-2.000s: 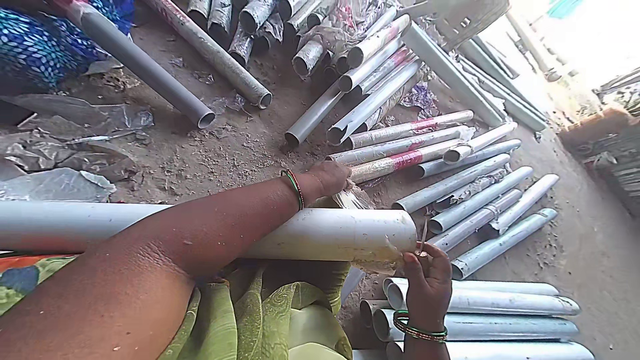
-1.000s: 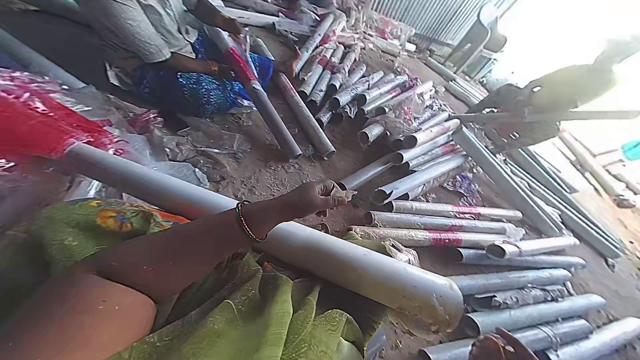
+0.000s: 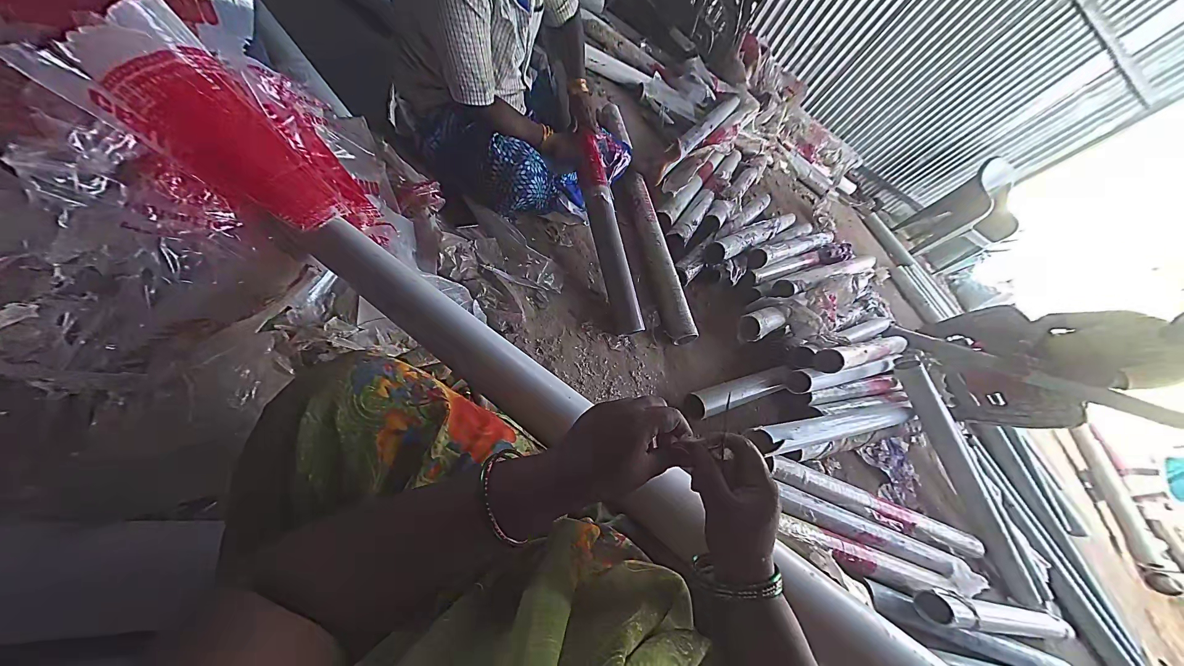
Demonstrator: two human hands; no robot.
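Note:
A long grey pipe [image 3: 444, 314] lies slantwise across my lap, with red printed clear plastic film [image 3: 217, 129] around its far upper-left part. Over the pipe, my left hand [image 3: 624, 449] has its thumb and fingers pinched together, touching the fingertips of my right hand [image 3: 740, 499]. A thin dark strand [image 3: 728, 412] stands up from the right hand's pinched fingers. Whether the left fingertips hold part of it is hidden. The pipe's near end runs out of view at the bottom.
Another person [image 3: 499, 102] sits on the ground ahead, both hands on a pipe with red film [image 3: 610, 250]. Many metal-grey pipes [image 3: 842, 430] lie in rows at the right. Crumpled clear plastic [image 3: 111, 305] covers the left. A corrugated metal wall [image 3: 925, 83] and a chair [image 3: 971, 213] stand behind.
My hands, apart one second ago with the right near the frame's lower edge, are now together above the pipe. The view has swung, showing more of the red film and the wall.

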